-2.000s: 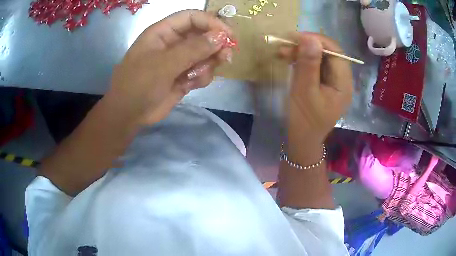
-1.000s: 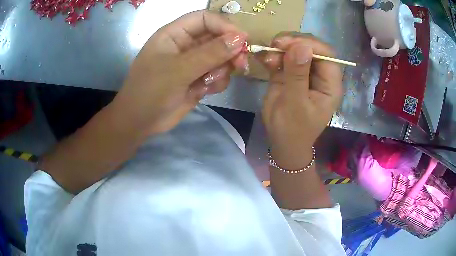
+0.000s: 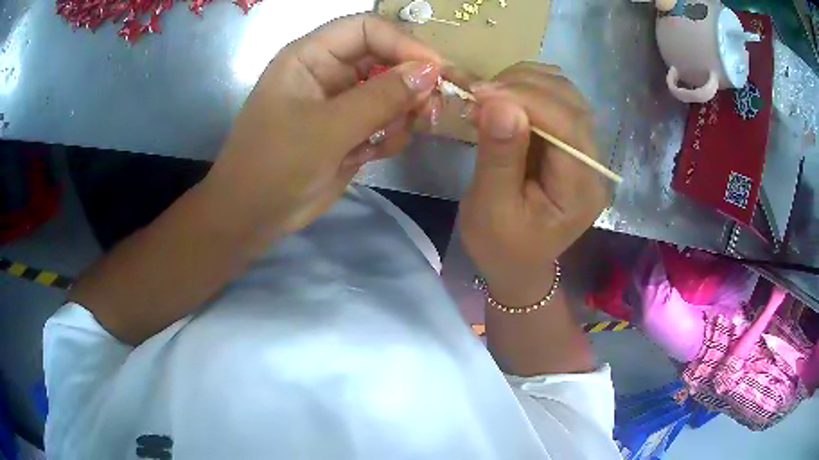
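My left hand point(image 3: 314, 117) pinches a small red part point(image 3: 375, 71) between thumb and fingers; most of the part is hidden by the fingers. My right hand point(image 3: 530, 162) holds a cotton swab point(image 3: 575, 153) between thumb and forefinger. Its white tip is at the left fingertips and seems to touch the red part. The plain end of the stick points down to the right. The brown board point(image 3: 516, 40) lies beyond my hands, with small gold pieces point(image 3: 469, 11) and a whitish blob point(image 3: 416, 12) on it. A thin stick rests at the blob.
A heap of red parts point(image 3: 130, 13) lies on the metal bench at the far left. A pale pink mug point(image 3: 687, 40) stands on a red printed card point(image 3: 718, 153) at the right. Another person in a checked garment point(image 3: 759, 377) is at the lower right.
My right hand has moved left, bringing the swab tip to my left fingertips. Since one second ago the stick has tilted more steeply, its plain end lower.
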